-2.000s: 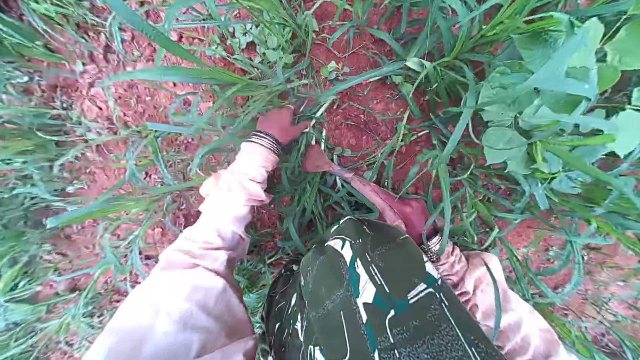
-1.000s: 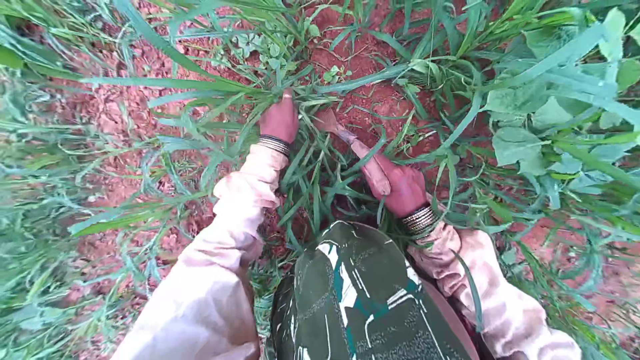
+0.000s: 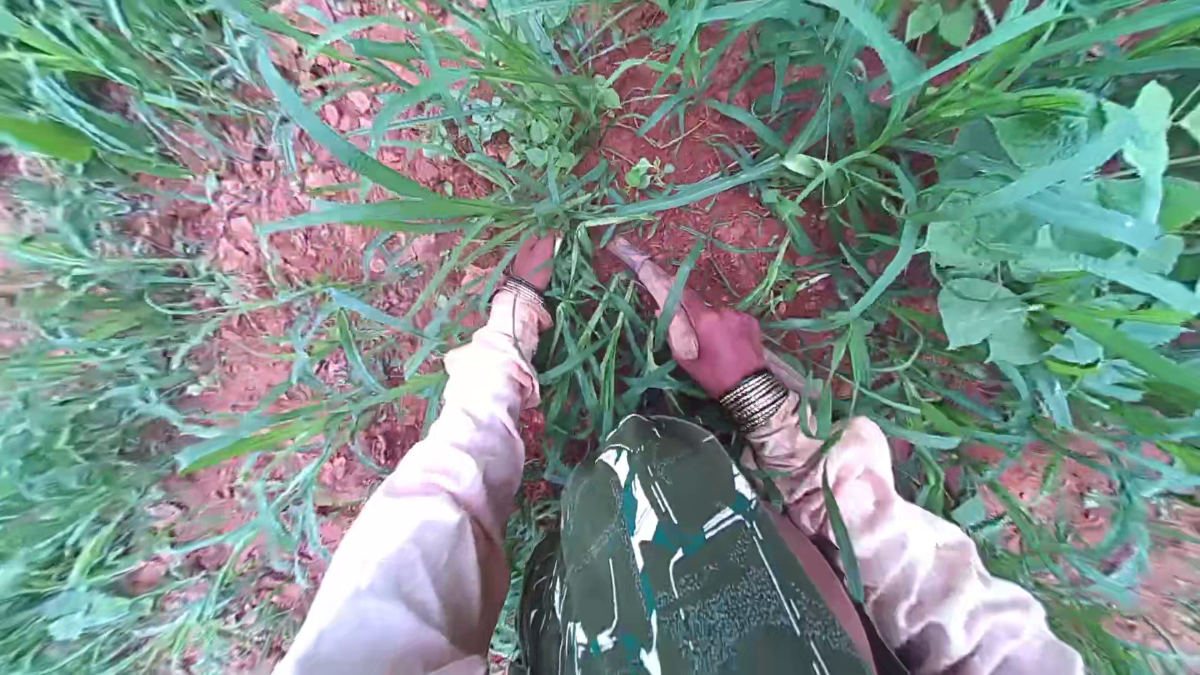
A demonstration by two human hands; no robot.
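My right hand [image 3: 720, 347], with bangles at the wrist, is closed around the wooden handle [image 3: 661, 286] of a hand tool. The handle points up and left, and the tool's working end is hidden among grass blades near the soil. My left hand [image 3: 534, 261] is at the base of a grass clump [image 3: 562, 211], left of the tool. Leaves cover its fingers, so its grip on the stems cannot be made out. More long grass [image 3: 600, 356] lies between my two forearms.
Reddish soil [image 3: 731, 225] shows between the plants. Broad-leaved plants [image 3: 994, 309] grow at the right, and tall grass [image 3: 94, 469] fills the left side. My knee under dark patterned cloth [image 3: 694, 553] is at the bottom centre.
The tool's flat metal blade, visible in both earlier frames, is now hidden in the grass. My left hand, higher against the clump a second ago, is now lower among the leaves.
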